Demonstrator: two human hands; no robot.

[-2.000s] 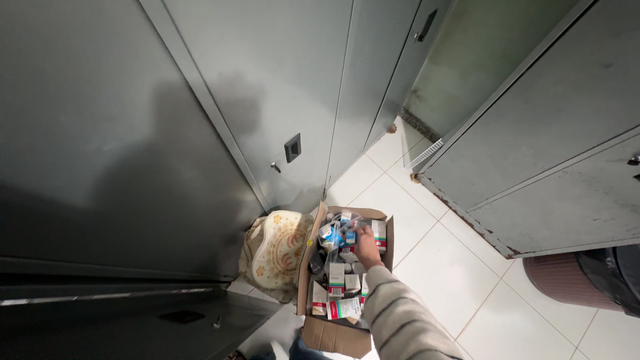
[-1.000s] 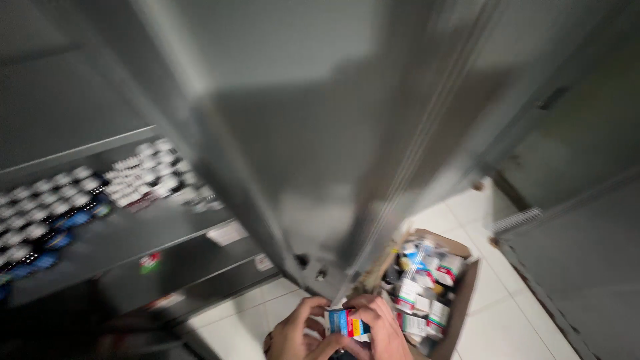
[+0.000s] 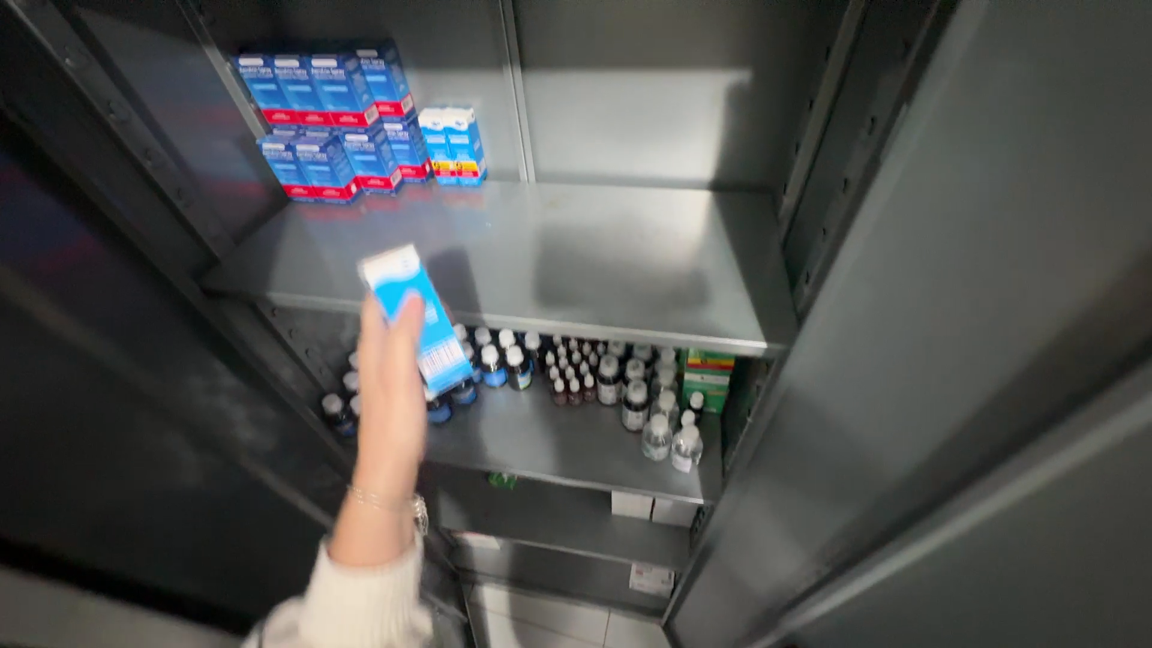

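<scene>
My left hand [image 3: 391, 387], with a bracelet and a cream knit cuff, grips a blue and white carton [image 3: 420, 319], thumb across its front and barcode end low. The carton is tilted, in front of the edge of the upper metal shelf [image 3: 621, 270]. Behind it on that shelf, at the left, several blue and red spray cartons [image 3: 333, 166] stand stacked. Two light blue and white cartons [image 3: 453, 147] with yellow and red bands stand upright, close to their right side. My right hand is out of view.
Below, a shelf [image 3: 540, 445] holds dark bottles with white caps [image 3: 504, 360], small brown bottles [image 3: 573, 382], clear bottles [image 3: 670, 432] and green boxes [image 3: 708, 378]. White boxes [image 3: 652, 506] stand lower. Grey metal cabinet doors [image 3: 945, 378] flank the opening.
The view has swung from the floor and cardboard box to the cabinet's inside. Both hands held a small carton one second ago; now my left hand holds a carton up by the shelf.
</scene>
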